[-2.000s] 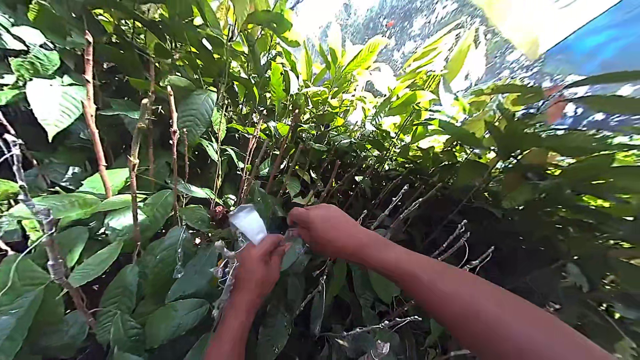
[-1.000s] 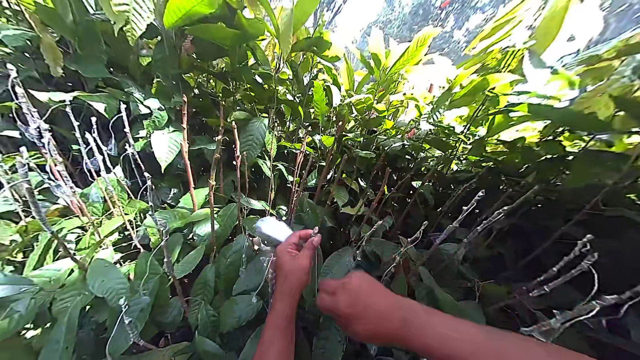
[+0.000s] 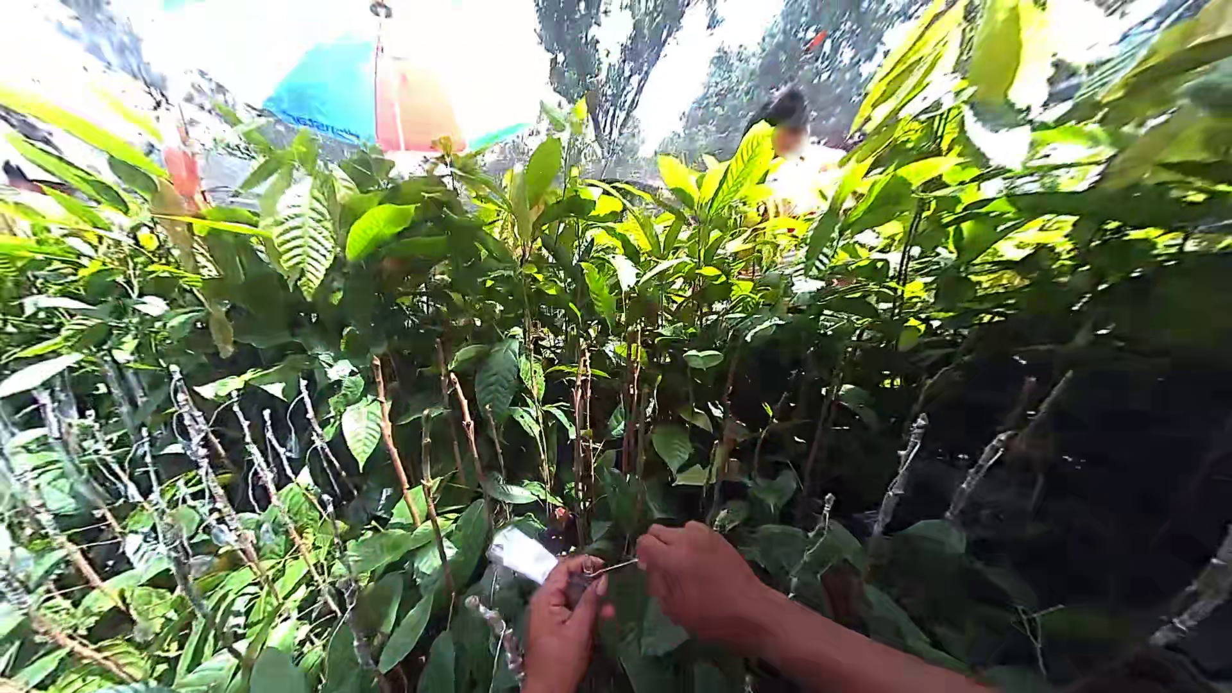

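Note:
Low in the middle of the head view, my left hand (image 3: 566, 621) pinches a small dark piece between thumb and fingers; what it is cannot be told. A white strip or sheet of thin material (image 3: 523, 555) sticks out at its upper left. My right hand (image 3: 695, 579), just to the right, has its fingers closed on the end of a thin strand (image 3: 619, 566) that runs across to the left fingertips. Cut brown stems (image 3: 393, 438) stand upright behind the hands among green leaves. A stub wrapped in pale film (image 3: 498, 630) rises left of my left wrist.
Several film-wrapped stems (image 3: 207, 452) stand at the left, and more pale ones (image 3: 900, 474) at the right. Tall leafy plants (image 3: 544, 183) form a row behind. Beyond them are a colourful umbrella (image 3: 414, 101) and a person (image 3: 794, 159) partly hidden by leaves.
The view has swung up and left, bringing the umbrella and the person into sight. My hands stay close together, and a strand now shows stretched between them.

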